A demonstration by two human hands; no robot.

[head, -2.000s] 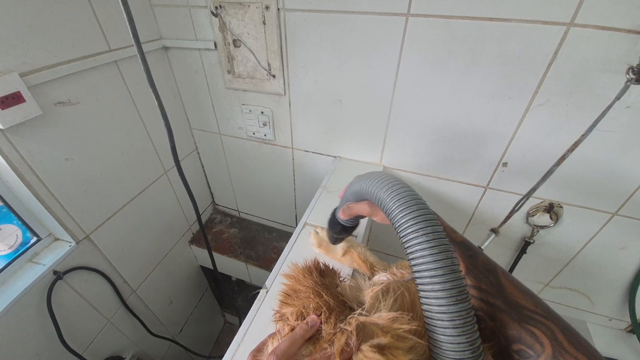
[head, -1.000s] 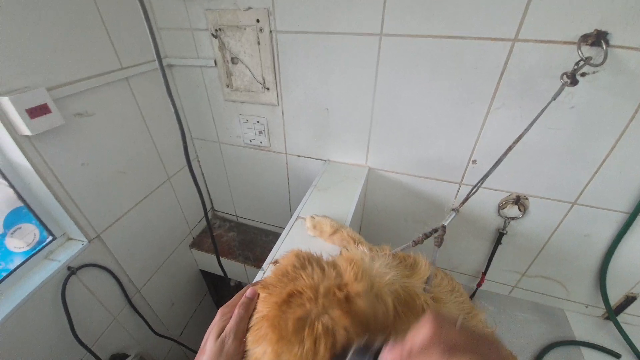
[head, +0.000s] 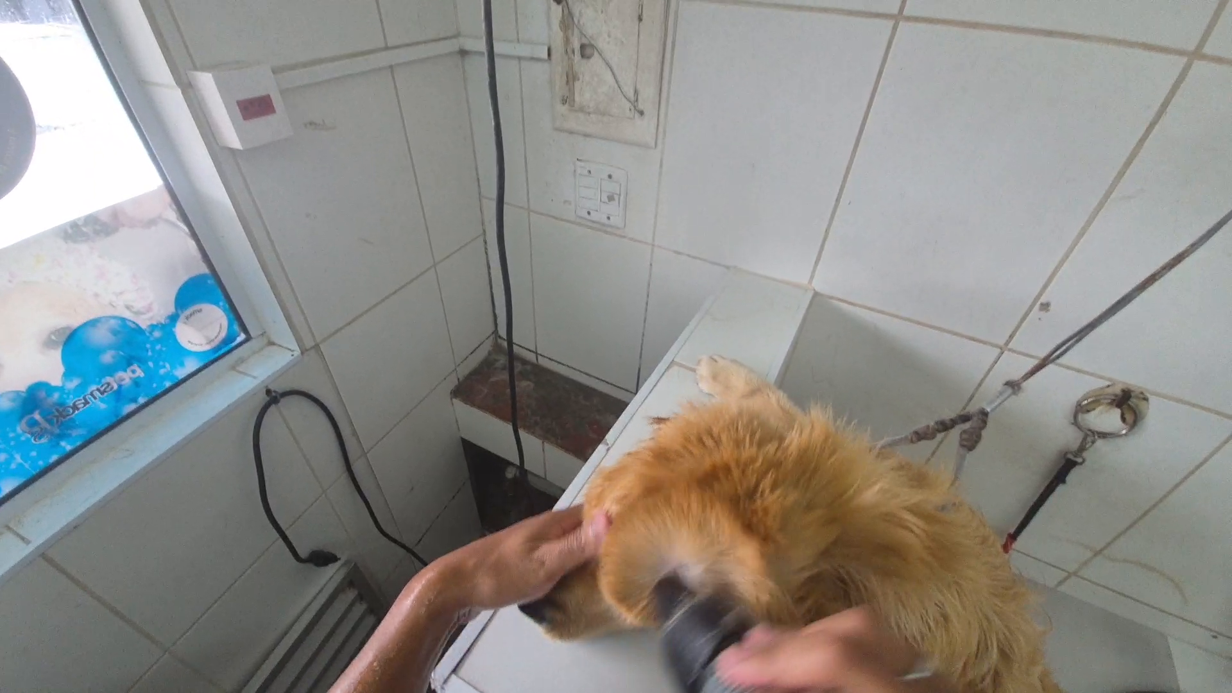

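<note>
A golden-furred dog (head: 866,520) lies over the white tiled ledge (head: 736,327), its head low and its dark nose toward the lower left. One forepaw rests on the ledge top. My left hand (head: 539,555) lies against the side of the dog's face, fingers partly hidden by fur. My right hand (head: 818,654), blurred, grips the black nozzle (head: 698,630) of a dryer hose, its tip at the fur beside the dog's ear. A tether rope (head: 938,426) runs from behind the dog up to the right.
A metal wall ring (head: 1110,412) with a black strap is at the right. A black cable (head: 500,212) hangs down the tiled corner; another black cable (head: 279,510) loops below the window at left. A vent grille (head: 322,635) stands low. A dark stone shelf (head: 539,399) is behind the ledge.
The nozzle, near the paw two seconds ago, is now at the dog's head. The view has swung left, showing more window. My left hand remains at the dog's head.
</note>
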